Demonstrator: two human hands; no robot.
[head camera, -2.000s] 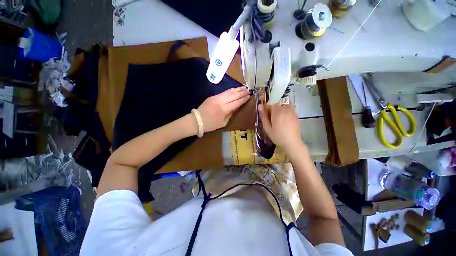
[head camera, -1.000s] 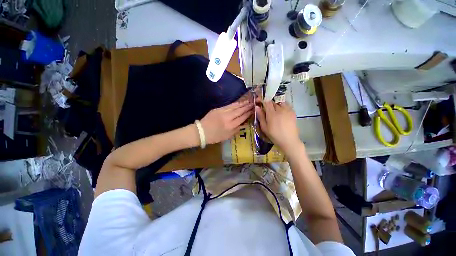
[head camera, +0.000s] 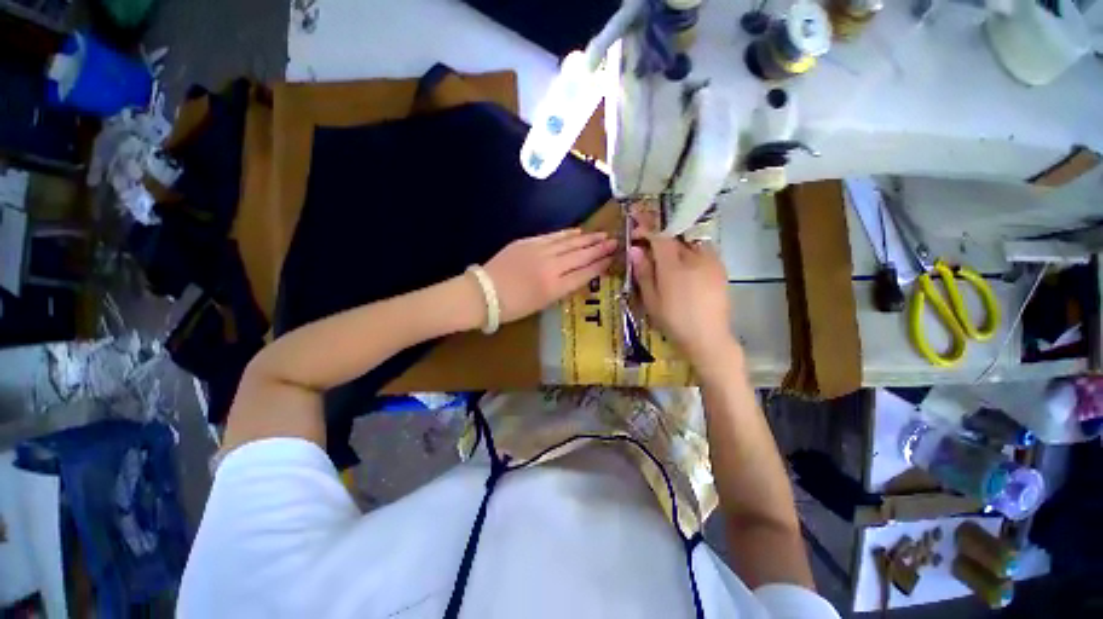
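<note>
A dark garment panel (head camera: 411, 206) lies on a brown board (head camera: 490, 357) left of the needle area. My left hand (head camera: 544, 276) lies flat at the panel's right edge, fingers pointing to the machine; whether it grips the cloth cannot be told. My right hand (head camera: 680, 288) is just right of the metal strip (head camera: 628, 317), with fingertips bent together near the needle area; what they pinch is hidden. Yellow tape with black lettering (head camera: 590, 333) lies on the machine bed. A small dark piece (head camera: 637, 353) lies at the strip's near end. The presser foot is not clear.
A white lamp arm (head camera: 562, 117) hangs over the panel's upper right corner. A brown strip (head camera: 823, 290), dark-handled snips (head camera: 888, 290) and yellow-handled shears (head camera: 953, 317) lie to the right. Thread spools (head camera: 792, 42) stand on the machine. A dark heap (head camera: 218, 254) is at the left.
The view has shifted slightly. The dark piece along the metal strip shows less than before. My left hand has drawn slightly back from the needle area, uncovering more of the tape.
</note>
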